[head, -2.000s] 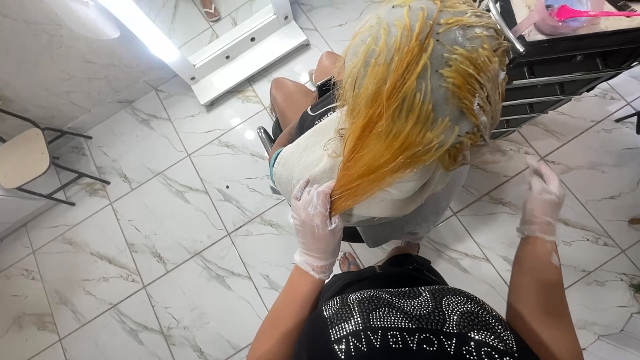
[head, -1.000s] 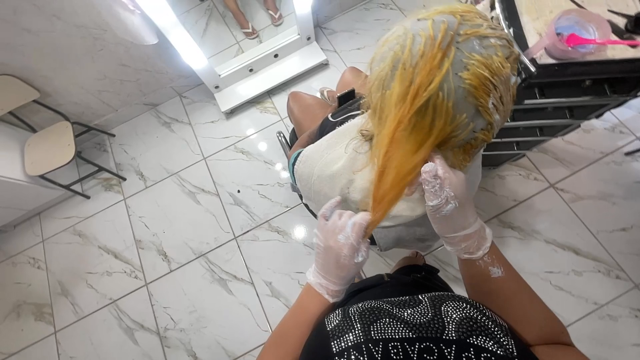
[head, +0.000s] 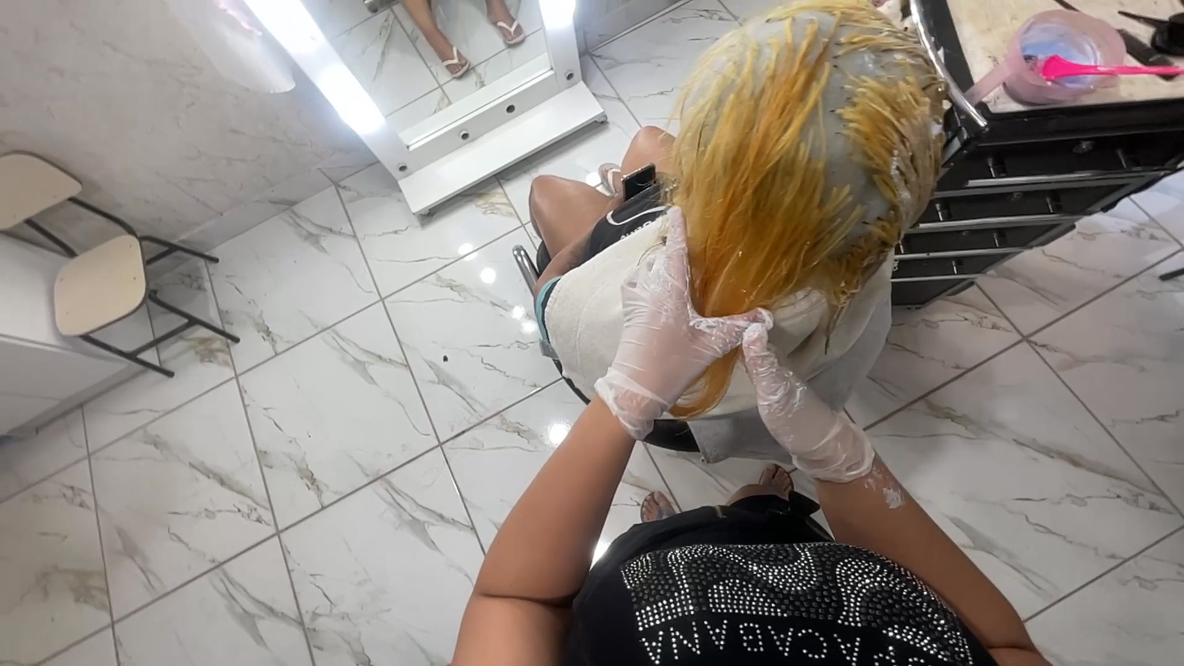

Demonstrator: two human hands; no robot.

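A seated person's wet, yellow-orange hair (head: 768, 185) hangs down at the back, with pale cream on the scalp and among the strands. A light towel (head: 592, 324) covers the person's shoulders. My left hand (head: 661, 333), in a clear plastic glove, is closed around the gathered lengths, whose ends curl out below it. My right hand (head: 800, 398), gloved too and smeared with cream, meets the left at the fingertips beside the hair; whether it grips any strand cannot be told.
At the upper right, a black drawer trolley (head: 1017, 176) carries a pink bowl (head: 1064, 46) with a bright pink brush (head: 1101, 68). A lit mirror frame (head: 504, 139) stands beyond the person. At the left is a beige metal-legged chair (head: 100, 285) on the marble-look floor.
Two seconds ago my right hand was apart from the hair at the right; it has come in to meet my left hand. The lengths, stretched out before, are now gathered and hang lower at the back.
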